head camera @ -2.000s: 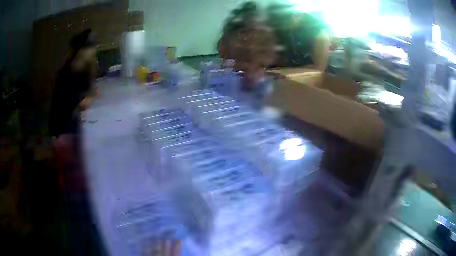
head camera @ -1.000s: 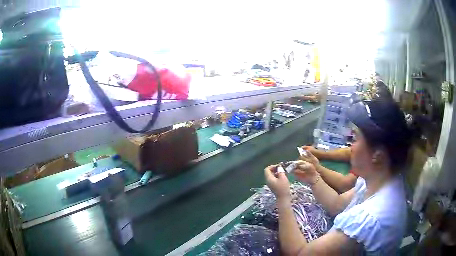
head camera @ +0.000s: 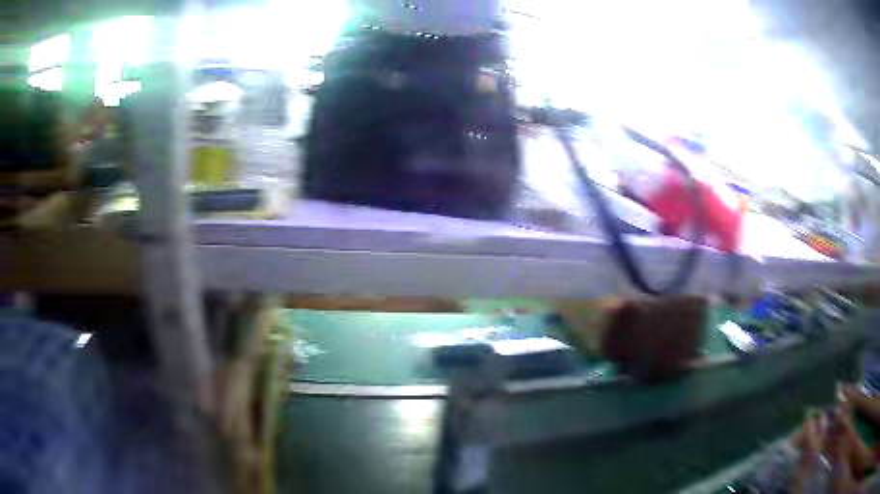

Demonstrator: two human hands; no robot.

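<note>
The picture is blurred, and neither my left hand nor my right hand shows. The dark green conveyor belt (head camera: 352,439) runs below the shelf, with a pale metal edge. A low pair of grey-white boxes (head camera: 526,355) lies on the far side of the green surface. A small brown carton (head camera: 656,336) stands to their right. A dark upright shape (head camera: 465,434) with a pale patch rises in front of the belt; I cannot tell what it is.
A pale shelf (head camera: 405,265) crosses the view, carrying a black handbag (head camera: 415,125) with a hanging strap and a red and white bag (head camera: 700,207). A metal post (head camera: 169,222) and brown upright sheets (head camera: 246,396) stand left. Another person's hands (head camera: 838,439) show lower right.
The view has swung left from the seated person, so the handbag, strap and carton appear farther right. The post is now in view, and only the other person's hands remain at the right edge.
</note>
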